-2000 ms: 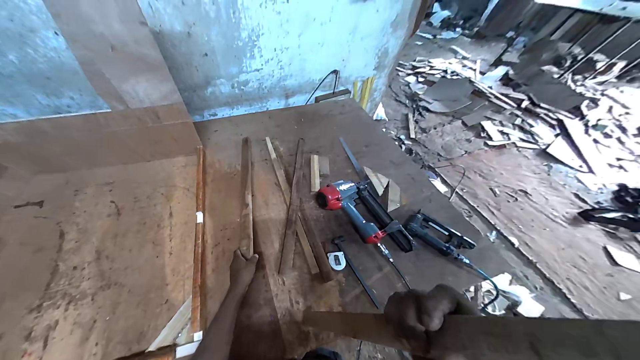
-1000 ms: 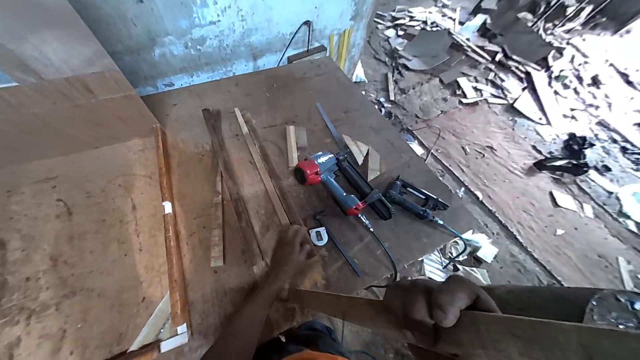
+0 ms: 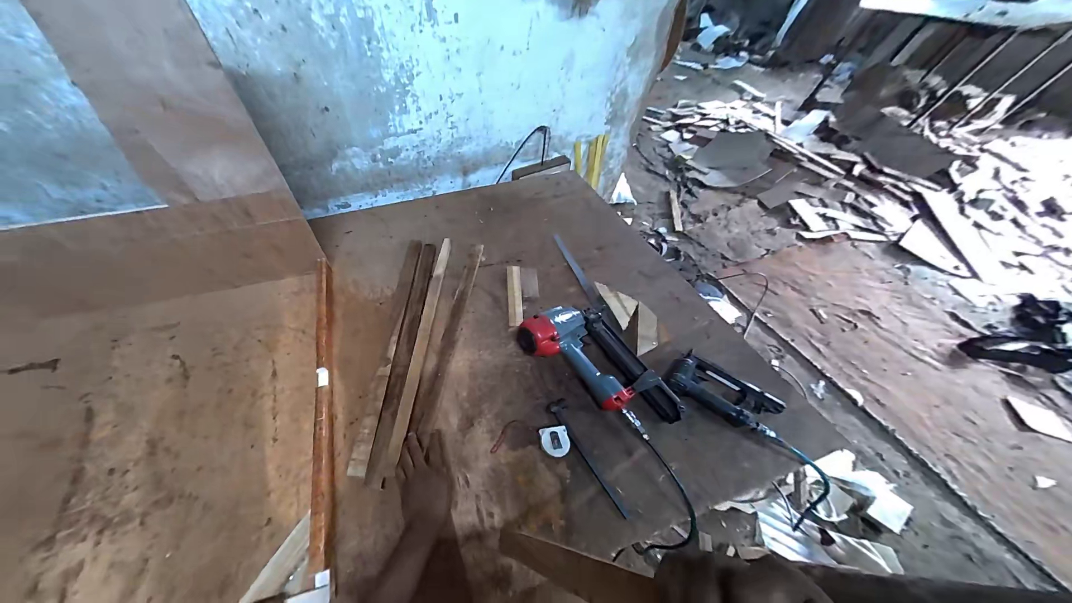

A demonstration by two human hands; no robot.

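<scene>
My left hand (image 3: 425, 486) lies at the near ends of several wooden strips (image 3: 419, 352), its fingers spread against the rightmost ones. Side by side, the strips rest on the brown work surface (image 3: 519, 226). At the bottom edge my right hand (image 3: 729, 578), partly cut off by the frame, is closed on a long wooden board (image 3: 578, 565). Between and beyond the hands lie a white tape measure (image 3: 554, 440), a hammer (image 3: 589, 461) with a thin dark handle, a red and grey pneumatic nailer (image 3: 578, 352) and a black pneumatic stapler (image 3: 724, 394).
Short wood offcuts (image 3: 514, 296) and a thin metal strip (image 3: 574, 264) lie near the nailer. A large plywood panel (image 3: 159, 419) with a reddish edge strip (image 3: 323, 419) is at left. Air hoses (image 3: 682, 494) run off the near edge. Wood scraps (image 3: 796, 151) litter the floor at right.
The strips, spread apart and crossing earlier, now lie close together. My left hand has let go of its earlier grip on a strip and lies with fingers spread. My right hand stays on the board.
</scene>
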